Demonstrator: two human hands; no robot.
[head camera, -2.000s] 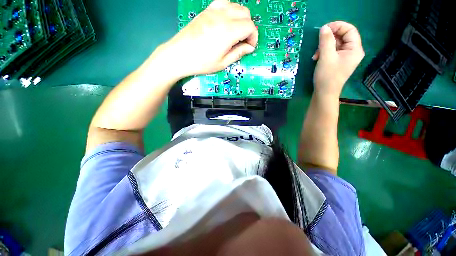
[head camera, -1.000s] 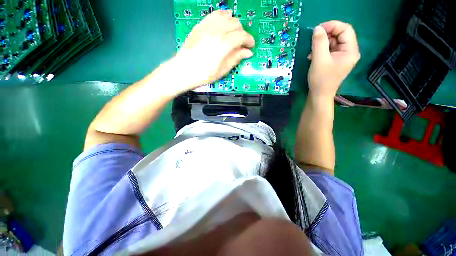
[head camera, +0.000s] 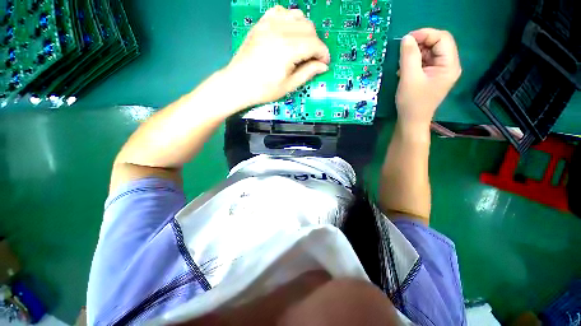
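Note:
A green PCB panel (head camera: 337, 79) with small blue and black components lies in front of me, its top cut off by the picture's edge. It rests over a black rack (head camera: 294, 141) with an oval handle opening. My left hand (head camera: 280, 54) is over the panel's left half, fingers curled down; its fingertips are partly hidden and I cannot tell whether they hold anything. My right hand (head camera: 428, 70) is raised just right of the panel, thumb and forefinger pinched on a thin light lead or small part (head camera: 399, 39), too tiny to identify.
Fanned green boards (head camera: 70, 48) stand at the upper left on the green mat (head camera: 172, 38). Black slotted racks (head camera: 532, 76) lie at the upper right. A red plastic frame (head camera: 532, 175) stands on the shiny green floor at right, beyond the bench edge.
The view has shifted slightly back and forth. My left hand stays over the panel with small finger changes. My right hand keeps its pinch beside the panel.

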